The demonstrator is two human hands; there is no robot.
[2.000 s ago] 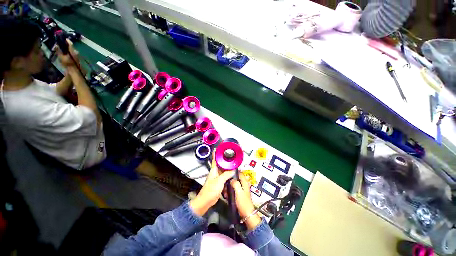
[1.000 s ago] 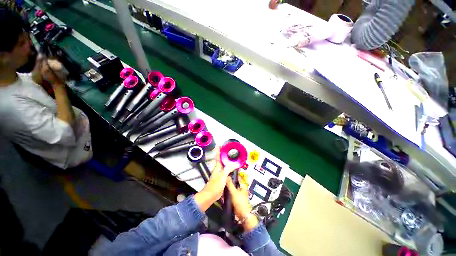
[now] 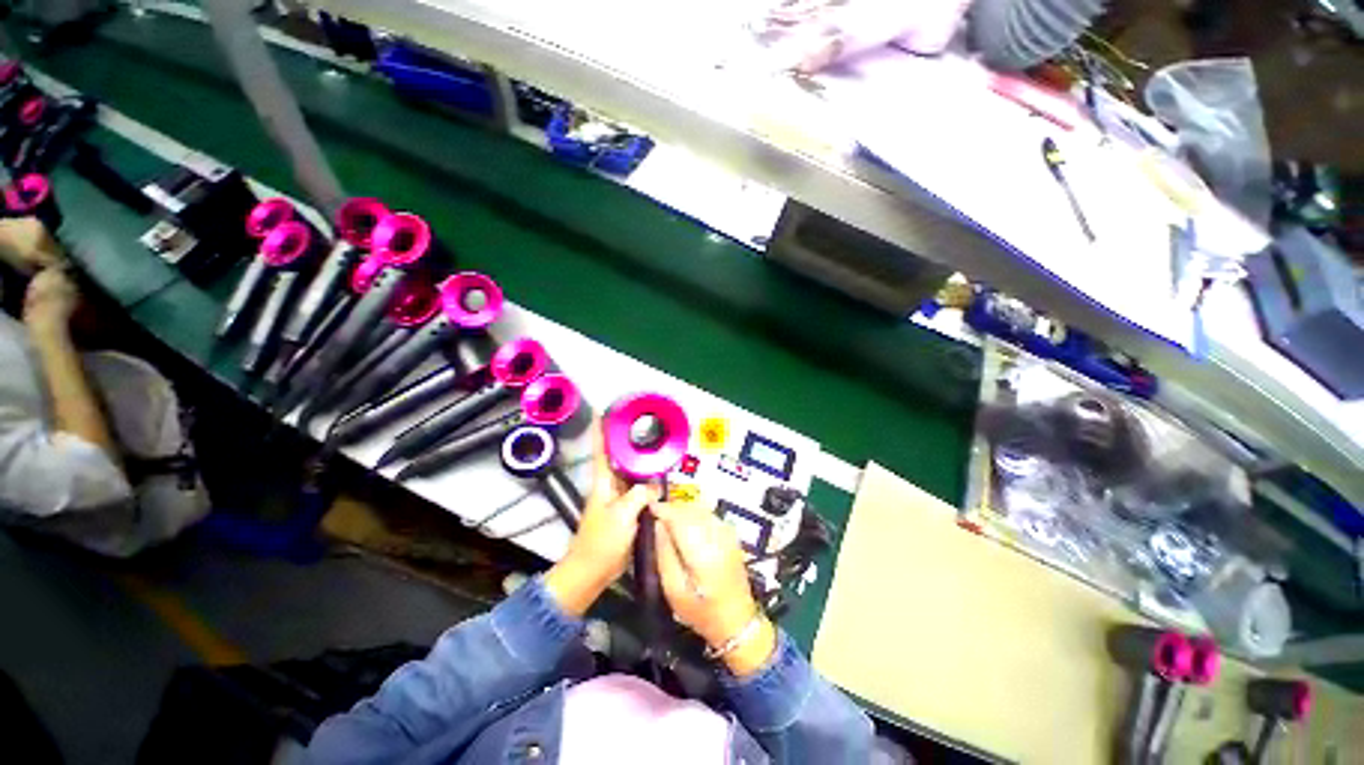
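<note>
A hair dryer with a bright pink ring head (image 3: 648,435) and dark handle is held upright in front of me. My left hand (image 3: 601,526) grips it just below the head. My right hand (image 3: 703,568) is on the dark handle, its fingers closed around it. The white test panel (image 3: 729,481) with dark-framed displays and yellow round parts lies just beyond, partly hidden by the dryer and my hands. Black cords (image 3: 800,546) bunch at the panel's right edge. A dark-headed dryer or fixture (image 3: 528,451) lies left of the held dryer.
Several pink-headed dryers (image 3: 471,301) lie in a row at left. A beige board (image 3: 928,613) at right bears a few dryers (image 3: 1173,658). A green belt (image 3: 673,321) runs behind, below a white shelf (image 3: 718,127). Another person's arm (image 3: 60,359) shows at far left.
The view has swung to the right, so the bench things sit further left and more dryers show on the beige board. My right hand has shifted on the handle; both hands still hold the dryer.
</note>
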